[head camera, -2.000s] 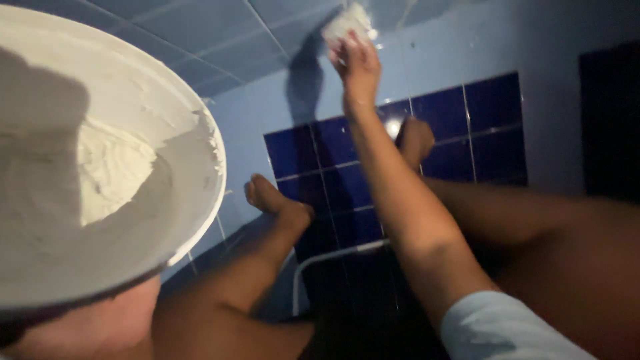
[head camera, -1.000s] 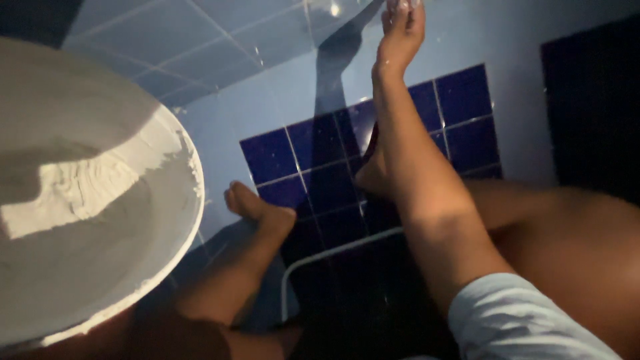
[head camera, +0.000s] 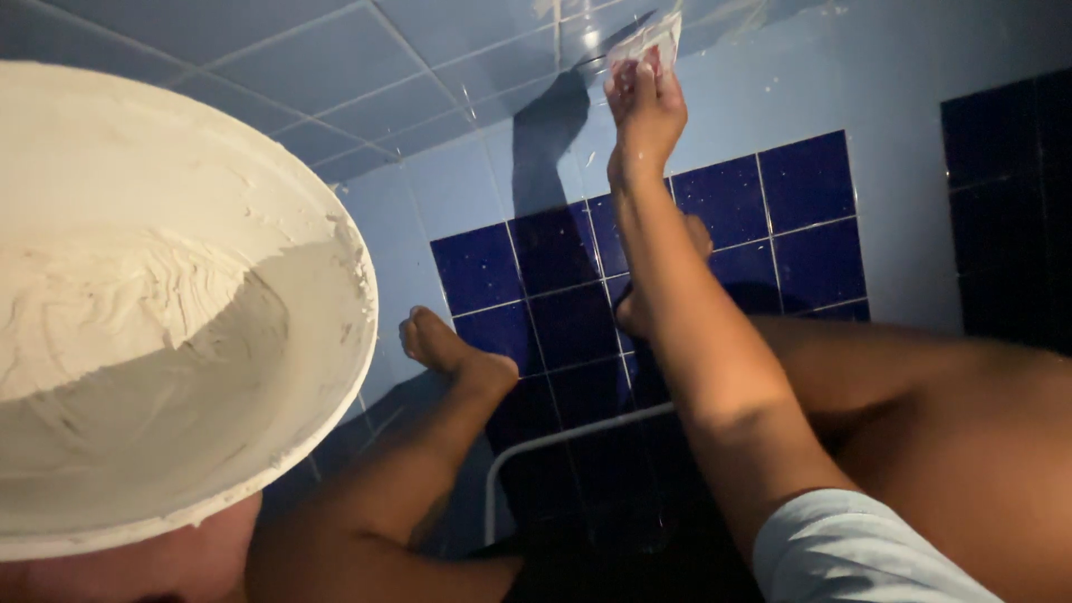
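My right hand (head camera: 645, 96) grips a small flat spreader (head camera: 657, 42) smeared with white paste, close to the light blue tiles at the top. Paste also coats the fingers. At the left is a round white tub (head camera: 327, 260), tilted towards the camera, with thick white paste (head camera: 109, 301) inside, ridged on its surface. My left hand does not show clearly; a blurred patch of skin (head camera: 159, 553) lies under the tub, and I cannot tell whether it is that hand.
Dark blue tiles (head camera: 729, 197) form a panel between my bare feet (head camera: 452, 347); the other foot is partly behind my forearm. A thin pale curved bar (head camera: 578, 429) runs below it. Light blue tiles with pale grout (head camera: 335, 71) and another dark tiled area (head camera: 997, 209) surround this.
My right hand, at the frame's top edge one second ago, shows fully again with the spreader. More of the paste in the tub shows than one second ago.
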